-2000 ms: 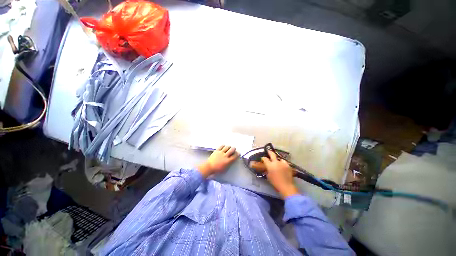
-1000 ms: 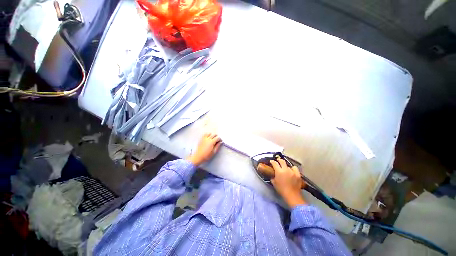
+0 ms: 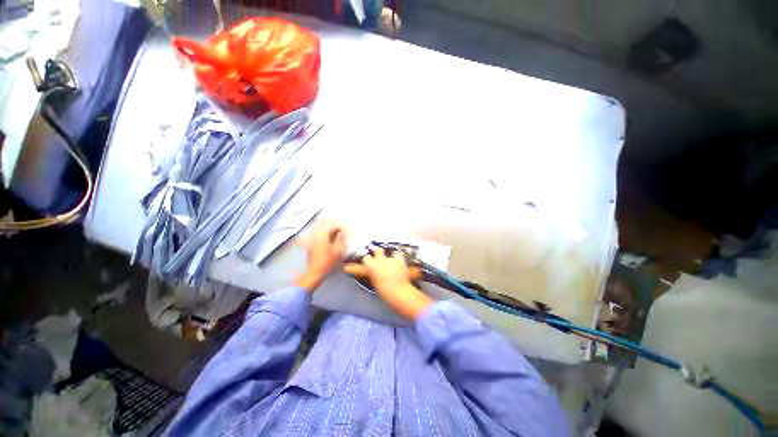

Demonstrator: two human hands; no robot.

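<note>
My right hand (image 3: 388,275) is closed on the handle of the steam iron (image 3: 364,266), which lies on the near edge of the white ironing table (image 3: 478,111). A short white piece (image 3: 436,255) shows just beyond and right of the iron. My left hand (image 3: 324,253) is at the near edge, just left of the iron's tip. It is blurred, and its fingertips seem to be on the cloth; whether it holds a strip cannot be told.
A heap of blue-grey strips (image 3: 183,201) lies at the table's left, with a red-orange tied bag (image 3: 260,64) behind it. The hose (image 3: 512,311) trails right over the table edge. Another iron (image 3: 58,75) stands far left. Cloth scraps lie on the floor.
The iron and my right hand have moved left along the near edge, close to my left hand. The white piece now shows right of the iron. The camera view has also shifted.
</note>
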